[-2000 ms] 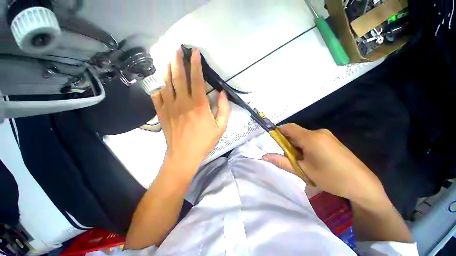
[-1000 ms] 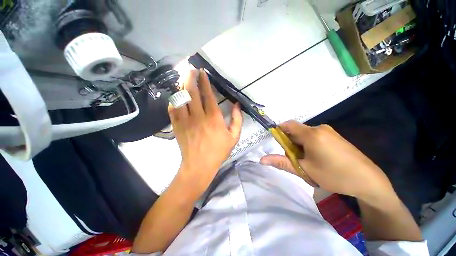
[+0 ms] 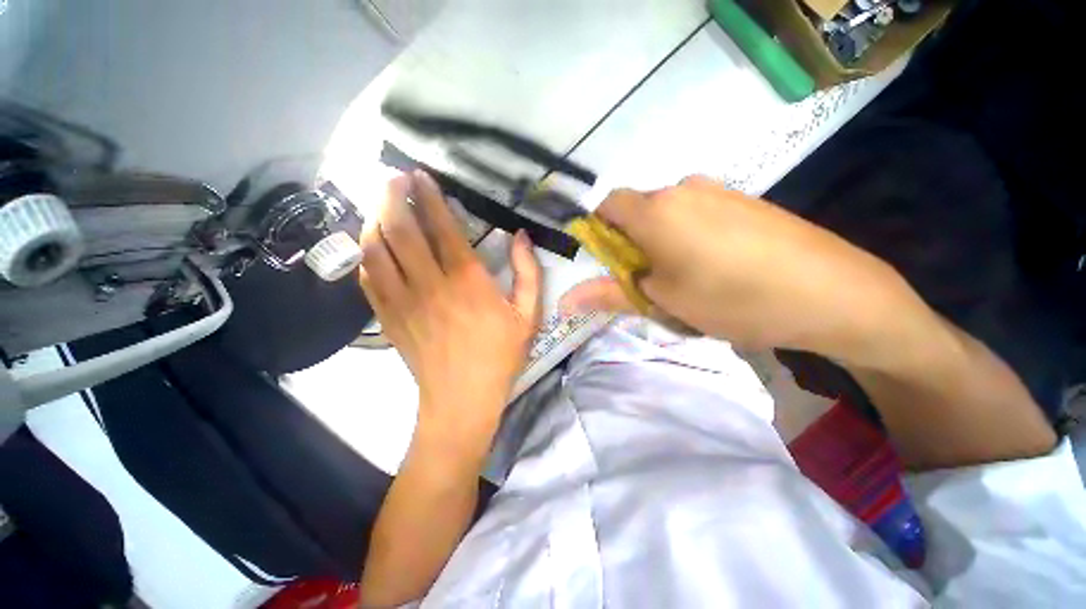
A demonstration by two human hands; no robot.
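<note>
My left hand [image 3: 447, 292] lies palm down on the white machine table, its fingertips on the left end of a narrow black strip [image 3: 500, 214]. My right hand [image 3: 685, 256] holds the fabric shears [image 3: 610, 248] by their yellow-brown handles. The dark blades are blurred and lie over and just above the strip. A dark strip-like piece by the blades is too blurred to tell apart. The sewing machine [image 3: 131, 303] stands left of my left hand; its needle is hidden.
A black garment panel with white lines [image 3: 226, 428] hangs over the table at lower left. A green-handled tool [image 3: 762, 50] and a cardboard box [image 3: 875, 60] of metal parts are at upper right. Black cloth [image 3: 941, 214] lies at right. A red basket [image 3: 846, 458] is below.
My right hand and the shears have moved up and left, and the blades have lifted off the strip. My left hand stays on the strip. The camera view has shifted.
</note>
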